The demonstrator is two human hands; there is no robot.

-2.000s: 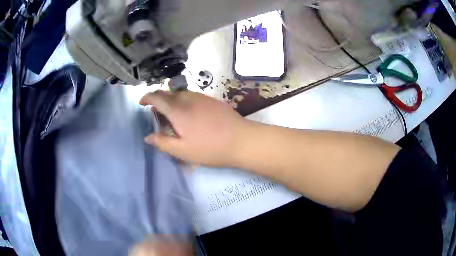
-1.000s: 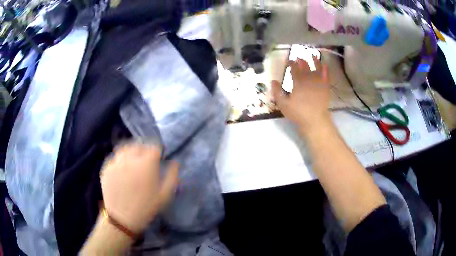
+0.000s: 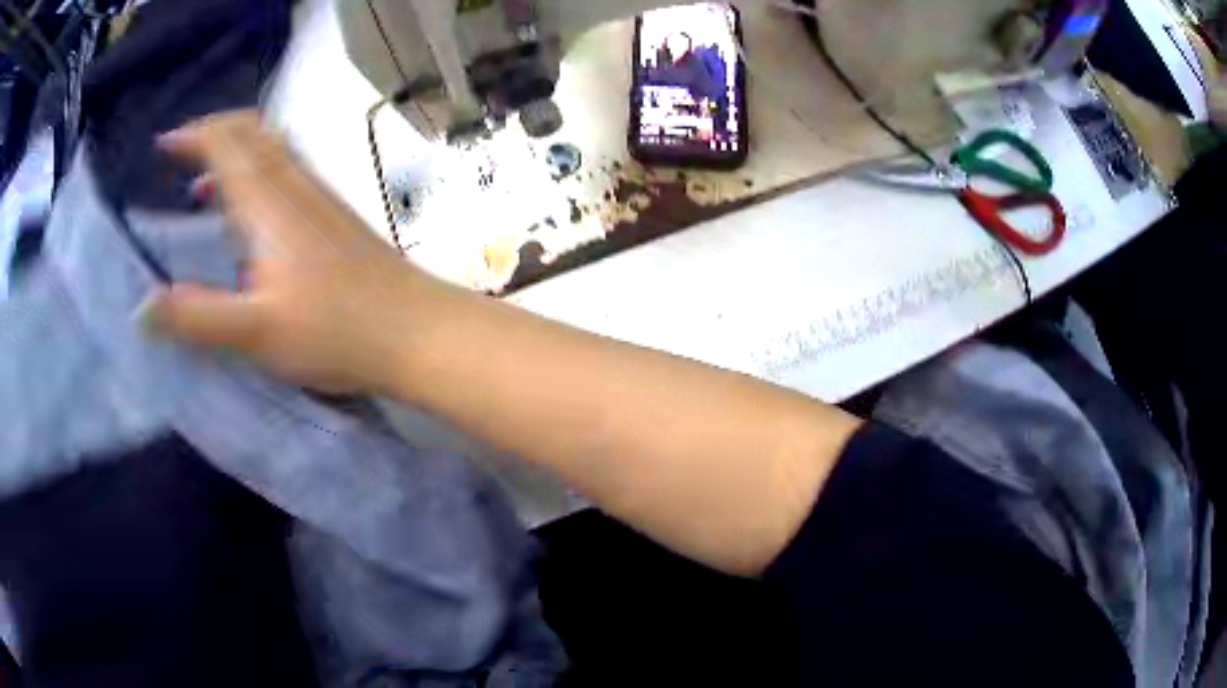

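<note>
My right hand (image 3: 289,269) reaches across to the left side, blurred, with thumb and fingers spread over the grey-blue garment panel (image 3: 363,470). No cloth is visibly pinched in it. The panel lies in loose folds at the left and hangs over the table's front edge, with dark cloth (image 3: 148,101) behind it and more dark cloth below. The needle area (image 3: 471,124) of the sewing machine head (image 3: 404,54) stands to the right of the hand, with no cloth under it. My left hand is not in view.
A lit smartphone (image 3: 689,88) lies on the worn machine bed, right of a silver disc (image 3: 564,160). Scissors with green and red handles (image 3: 1012,202) and a thin black cord (image 3: 861,101) are at the right. Grey cloth (image 3: 1036,430) hangs at the lower right. A person's arm (image 3: 1144,128) shows far right.
My right hand has moved from beside the phone to the cloth at the left. My left hand has left the picture. The view has shifted, and the phone screen is uncovered.
</note>
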